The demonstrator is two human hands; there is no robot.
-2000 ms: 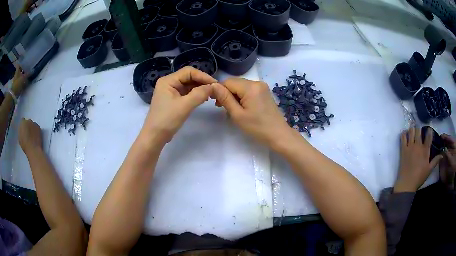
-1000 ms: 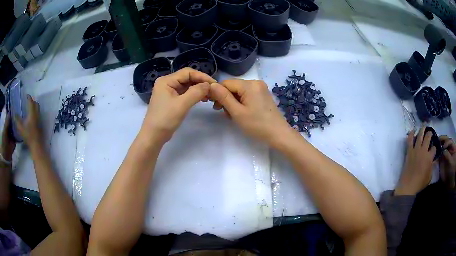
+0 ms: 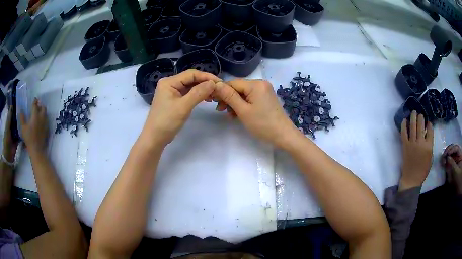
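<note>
My left hand (image 3: 177,103) and my right hand (image 3: 253,106) meet fingertip to fingertip in the middle, above the white sheeting. The fingers of both are pinched together; whatever they may hold is too small or hidden to see. A loose pile of small dark clip pieces (image 3: 308,107) with pale round dots lies just right of my right hand. Dark open-topped housing cups stand right behind my hands, the nearest being one cup (image 3: 152,76) at the left and another (image 3: 238,53) behind my fingertips.
A smaller clip pile (image 3: 76,112) lies at left. A green metal post (image 3: 129,30) rises among the stacked cups. Neighbours' hands work at far left (image 3: 34,124) and far right (image 3: 417,146). A cup with stem (image 3: 440,50) and grey boxes (image 3: 30,43) stand at the sides.
My hands stay nearly in place, with slight finger movement. At right, the neighbour's hand has set a dark cup further back. At left, the neighbour's hands have brought in a long pale-and-dark case.
</note>
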